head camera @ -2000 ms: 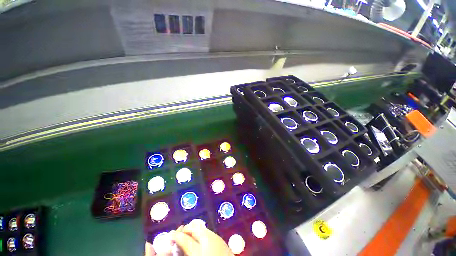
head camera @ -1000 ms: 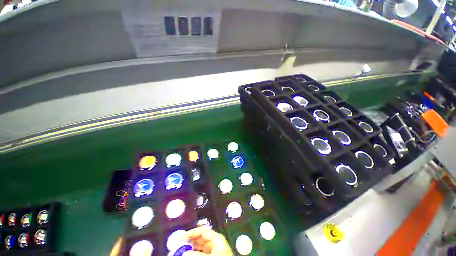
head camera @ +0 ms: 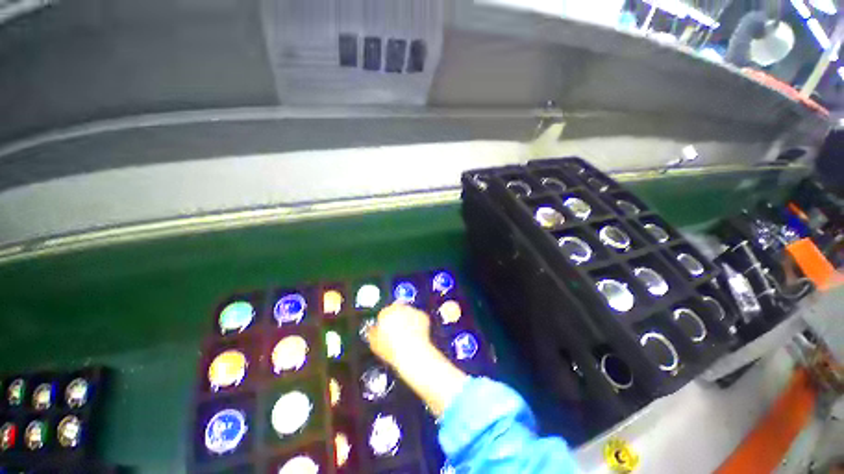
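Observation:
Two black module trays lie in front of me, the left one (head camera: pixel 260 346) partly over the right one. Their pockets hold round units glowing white, blue, orange and green. My right hand (head camera: pixel 403 335), bare with a blue sleeve, reaches in from the lower right over the right tray's upper middle pockets. Its fingertips are down at a pocket with a dim round unit. The hand is small and blurred, so I cannot tell whether it holds a unit. My left hand is out of the picture.
Tall stacked case trays (head camera: pixel 518 268) with silver-rimmed rings stand close at right. Beyond them are a white machine with an orange strip (head camera: pixel 770 428) and dark cabled equipment. A side tray (head camera: pixel 53 450) lies far left. A grey partition (head camera: pixel 167 65) runs behind.
My right hand has moved up and away from the near pockets to the upper middle ones. The left module tray shows further left, and the small parts box no longer shows. The view has shifted.

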